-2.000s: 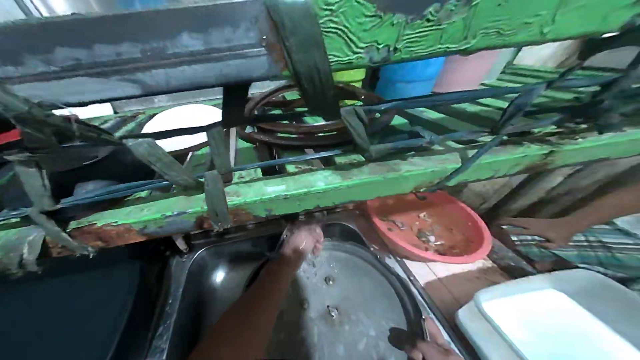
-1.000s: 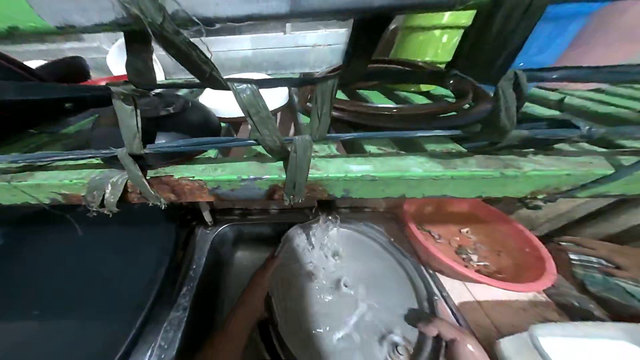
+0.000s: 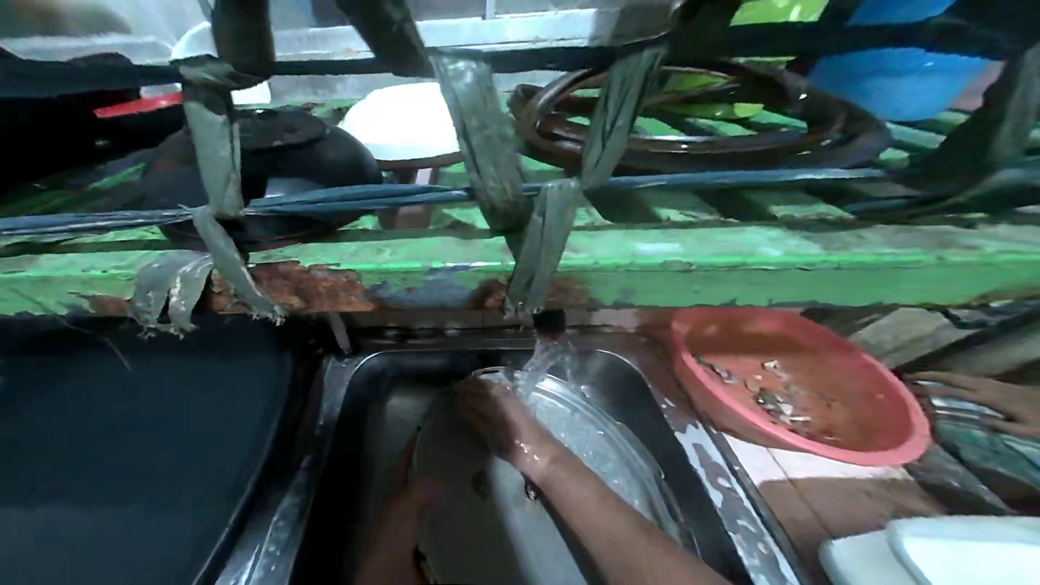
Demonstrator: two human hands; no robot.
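Observation:
A large round metal pan lid (image 3: 601, 439) lies tilted in a stainless steel sink (image 3: 390, 366), with water running onto it from a dark tap (image 3: 549, 321). My right hand (image 3: 496, 414) rests on the lid's upper surface near its far left rim, just left of the stream; its fingers are blurred. At the lid's near left edge is my left hand (image 3: 414, 504), blurred and shadowed, with its fingers partly hidden by the lid.
A red plastic basin (image 3: 886, 406) holding scraps stands right of the sink, beside another person's hand (image 3: 975, 398). White containers (image 3: 959, 548) are at lower right. A green shelf (image 3: 731, 268) with pots crosses above; a large dark surface (image 3: 130, 447) lies left.
My right hand has moved from the lid's near right edge across to its far left part. The lid sits turned and tilted differently. The view has shifted.

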